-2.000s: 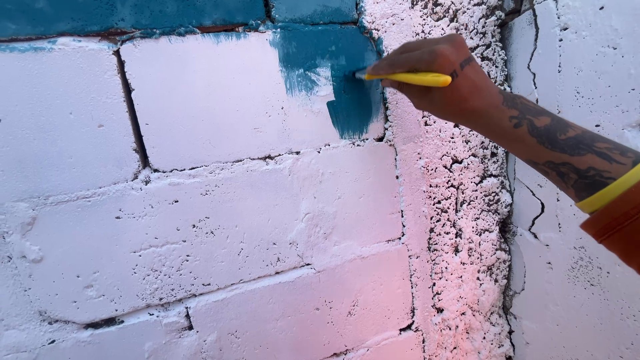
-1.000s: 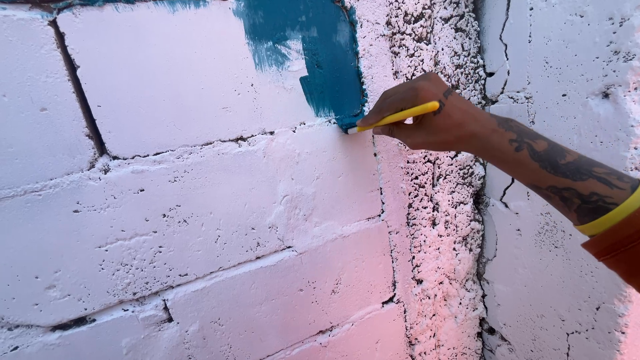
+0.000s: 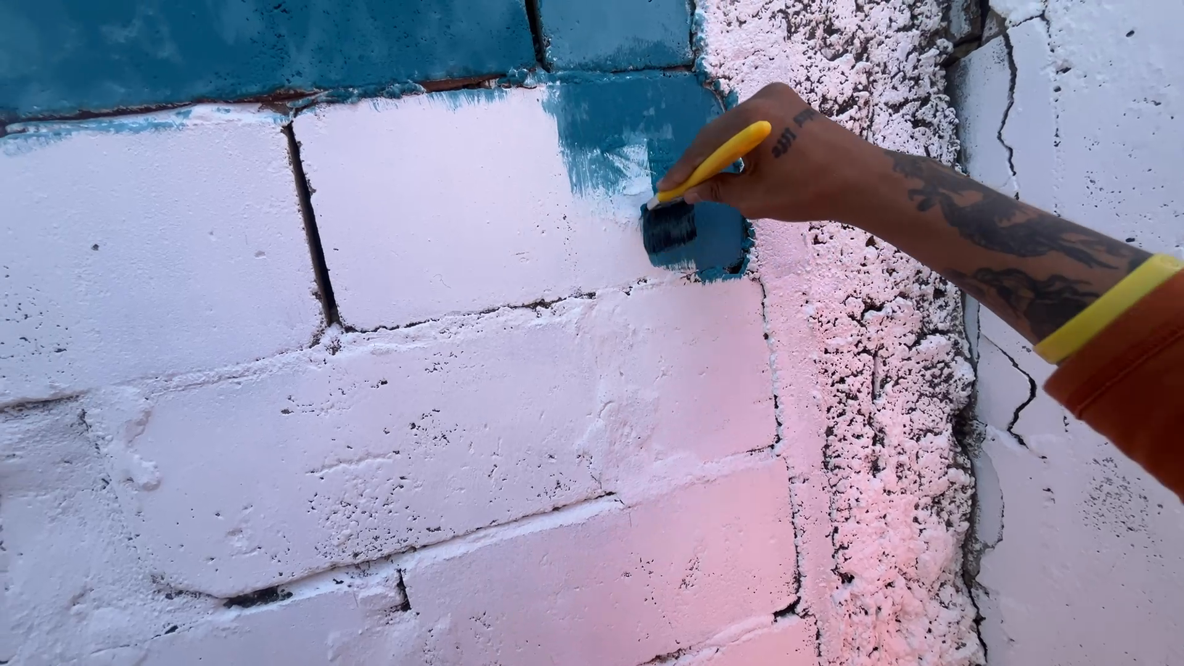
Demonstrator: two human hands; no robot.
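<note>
My right hand, at the upper right of centre, is shut on the yellow handle of a paintbrush. The dark, paint-laden bristles press flat on a white-painted block, at the left edge of a teal patch. That patch covers the block's upper right corner and runs down its right side to the lower joint. Streaky, thin paint shows left of the brush. Teal blocks lie above. My left hand is out of view.
A rough, pitted mortar column runs down the wall right of the blocks. Beyond it stands a cracked white wall section. More white blocks lie below, with dark open joints between some of them.
Teal now reaches the block's lower right corner, where a white strip showed two seconds ago. The brush has moved up and left from that corner since one second ago. The view has shifted.
</note>
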